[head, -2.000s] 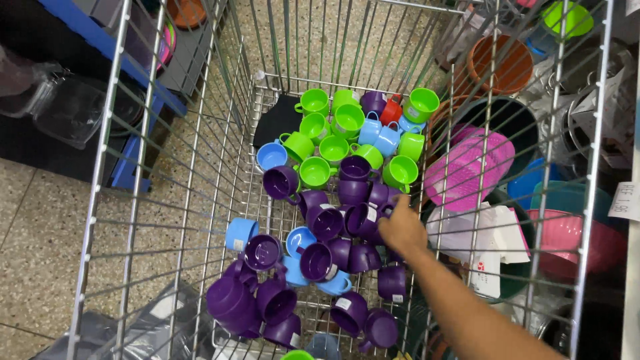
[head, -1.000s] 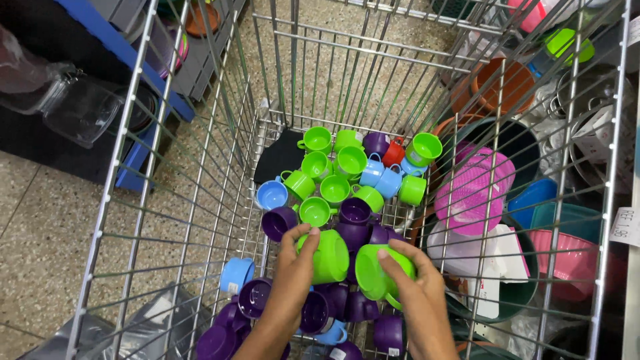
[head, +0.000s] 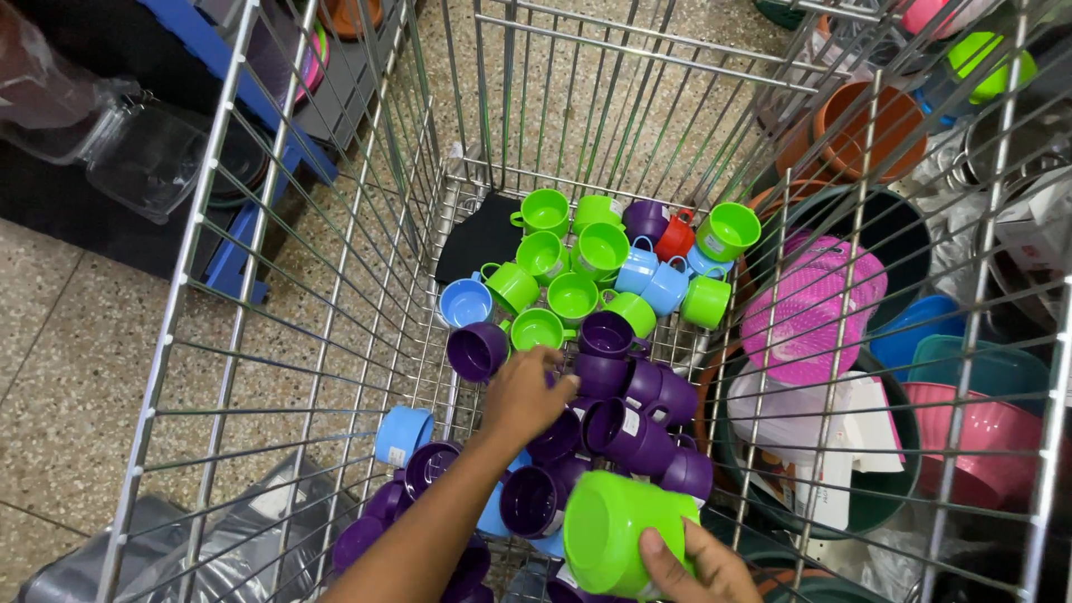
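My right hand (head: 699, 565) grips a bright green plastic mug (head: 611, 532), its base toward the camera, above the near part of the metal shopping cart (head: 645, 52). My left hand (head: 529, 394) reaches over the mugs with fingers bent; its fingertips are close to a purple mug (head: 477, 352) and a green mug (head: 538, 329). Whether it touches one is hidden. Green mugs fill the far part of the basket, with light blue mugs (head: 666, 286) and a red mug (head: 675, 236) among them. Purple mugs (head: 636, 435) lie piled nearer, and a blue mug (head: 404, 435) sits at the left.
A black flat item (head: 481, 239) lies in the basket's far left corner. Beyond the right wire side stand dark green tubs, a pink perforated basket (head: 812, 310), terracotta-coloured pots (head: 871, 130) and a pink bowl (head: 971, 435). At left are a blue shelf frame (head: 243, 251) and plastic-wrapped goods (head: 276, 519).
A second ago each hand held a green mug over the pile. Now my left hand is without one and extends over the mugs, while my right hand has a green mug lower down and nearer.
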